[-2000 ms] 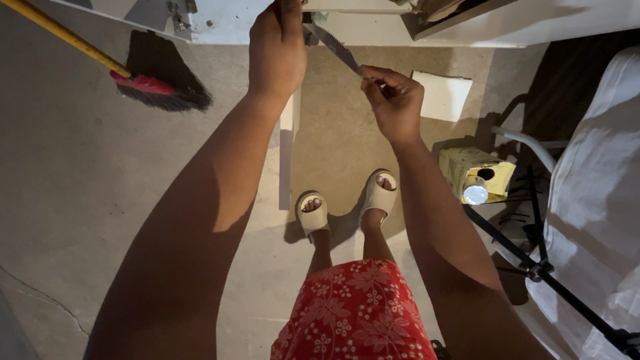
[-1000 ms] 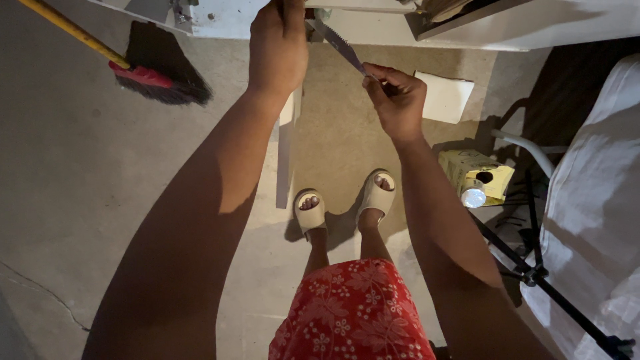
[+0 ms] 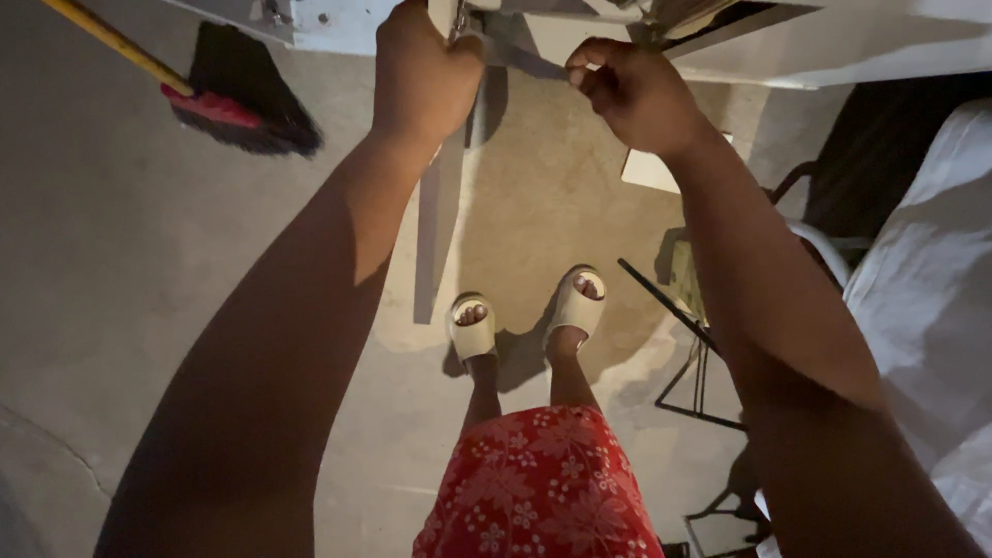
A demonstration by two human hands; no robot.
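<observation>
At the top of the view, my left hand (image 3: pixel 426 74) is closed around the edge of a pale part; what its fingers hold is mostly hidden. A blurred, thin grey blade-like strip (image 3: pixel 535 63) runs from beside my left thumb to my right hand (image 3: pixel 632 93). The fingertips of my right hand pinch the strip's right end. Small metal hardware (image 3: pixel 463 22) shows just above my left thumb, against the white furniture panel (image 3: pixel 341 27).
A broom (image 3: pixel 217 108) with a yellow handle lies at upper left. A white sheet (image 3: pixel 651 172) is on the floor below my right hand. Black metal legs (image 3: pixel 674 310) and a white fabric-covered thing (image 3: pixel 930 310) stand at right. Sandalled feet are below.
My right arm has shifted and now covers much of the yellow box and part of the white sheet. The strip stays between my hands, at a flatter slant.
</observation>
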